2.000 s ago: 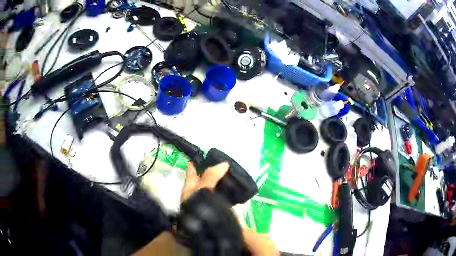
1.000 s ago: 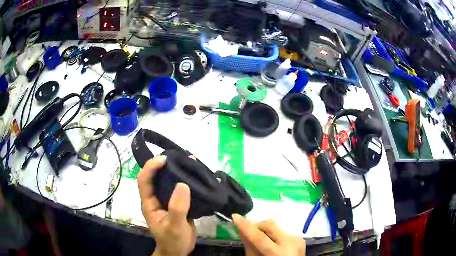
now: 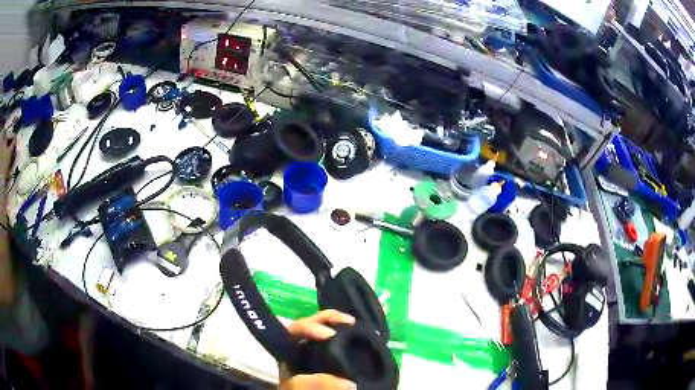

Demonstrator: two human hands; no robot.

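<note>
Black over-ear headphones are held above the front of the white bench, headband up and to the left, white lettering on the band. Both round cups hang to the right, one behind the other. My left hand grips the nearer cup at the bottom edge of the view; its fingers show between the two cups and more skin shows below. The hand is partly hidden by the cup and cut off by the picture's edge. My right hand cannot be made out. No thin tool shows at the pads.
Loose ear pads, a green disc and a slim-handled tool lie beyond. Blue cups and a blue basket stand behind. A black electric screwdriver and other headphones lie right. Cables and a dark board lie left.
The headphones have turned, so the headband now opens wider and its lettering shows. My right hand and the thin light tool at the cup have gone from view. The camera view has shifted.
</note>
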